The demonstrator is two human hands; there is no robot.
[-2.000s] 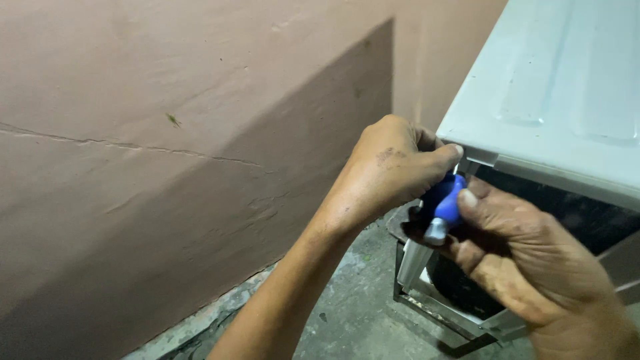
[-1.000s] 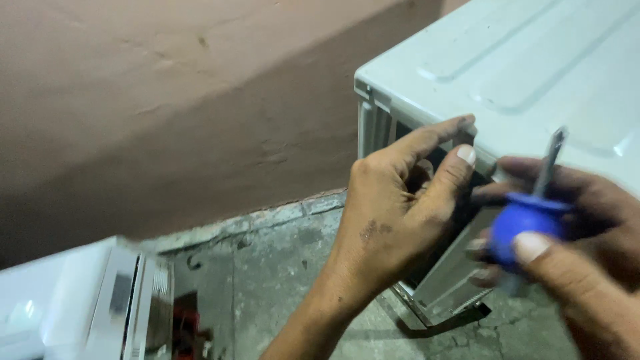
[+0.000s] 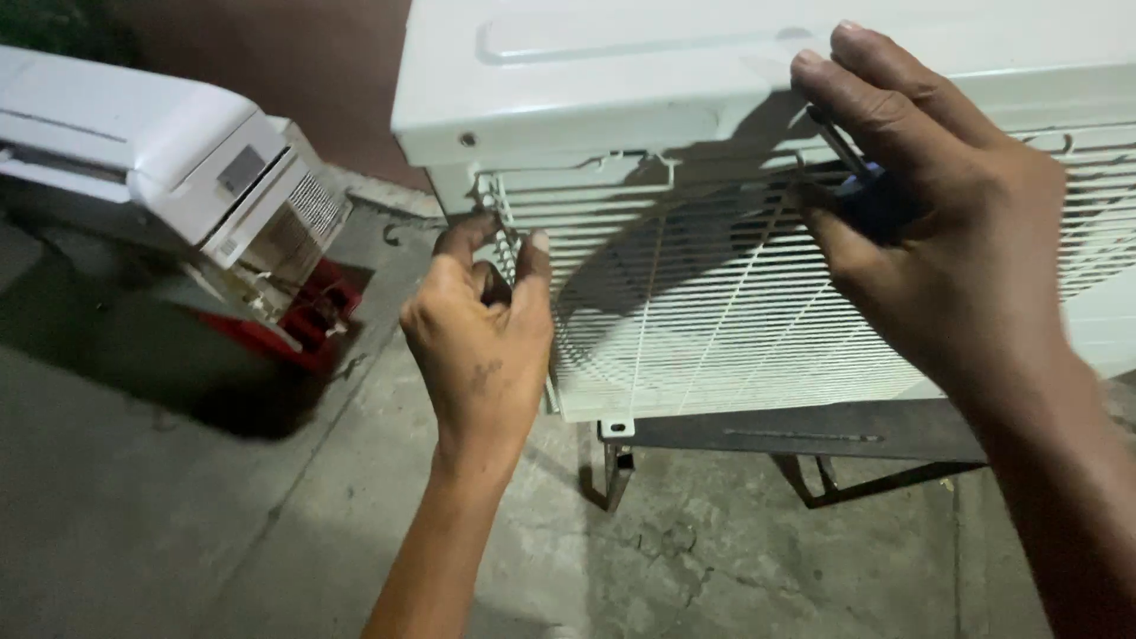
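The outdoor unit of an air conditioner (image 3: 550, 106), a pale metal casing with a slatted front grille (image 3: 701, 328), fills the upper right. At the grille's left edge is my left hand (image 3: 488, 328), thumb and fingers bent around the corner wires; whether they pinch a wire is hard to tell. My right hand (image 3: 941, 195) is in front of the upper grille, fingertips near the top cover's edge. It holds a screwdriver (image 3: 843, 151) with a blue handle against the palm, the metal shank pointing up and left. A screw hole (image 3: 468, 139) shows at the cover's left corner.
The unit rests on a dark metal stand (image 3: 754, 432) over a cracked concrete floor (image 3: 701, 550). To the left, a white indoor air-conditioner unit (image 3: 186, 133) lies with its end toward me, a red object (image 3: 324, 311) beneath it. A wall stands behind.
The view has swung round to the unit's front grille. My left hand has gone from the top cover's edge to the grille's left edge. The screwdriver is still in my right hand.
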